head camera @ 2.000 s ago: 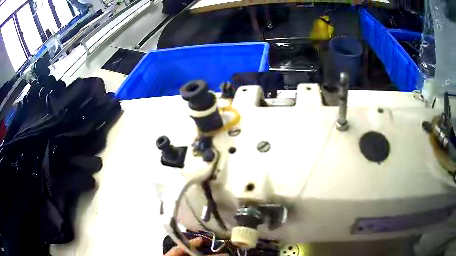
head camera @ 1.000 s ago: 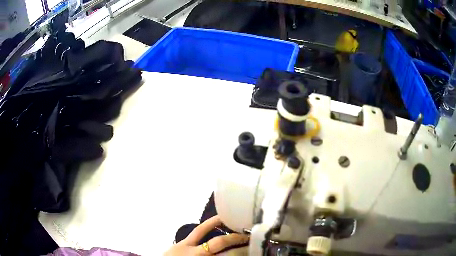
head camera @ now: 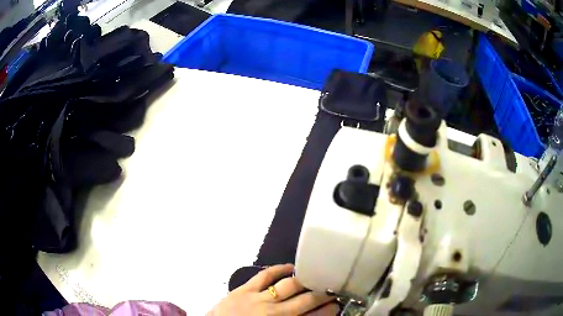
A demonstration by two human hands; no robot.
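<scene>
A long black fabric strip [head camera: 295, 185] runs from beside the sewing machine head [head camera: 346, 228] to the table's back edge. A black rounded end piece [head camera: 353, 99] with a pale curved line lies at its far end. My left hand [head camera: 275, 295], with a ring on one finger, lies flat on the near end of the black fabric, fingers reaching under the machine head. A rounded black edge shows beside it. The needle area is hidden. My right hand is not in view.
A large heap of black pieces [head camera: 92, 123] lies on the left of the white table [head camera: 204, 160]. A blue bin [head camera: 271, 52] stands behind the table. More blue bins [head camera: 512, 99], a blue bucket [head camera: 447, 77] and a yellow object [head camera: 428, 44] are at back right.
The view has shifted left, so the machine appears further right. More of the black strip and its rounded end now shows beyond the head. My left hand shows more fully, pressed on the fabric.
</scene>
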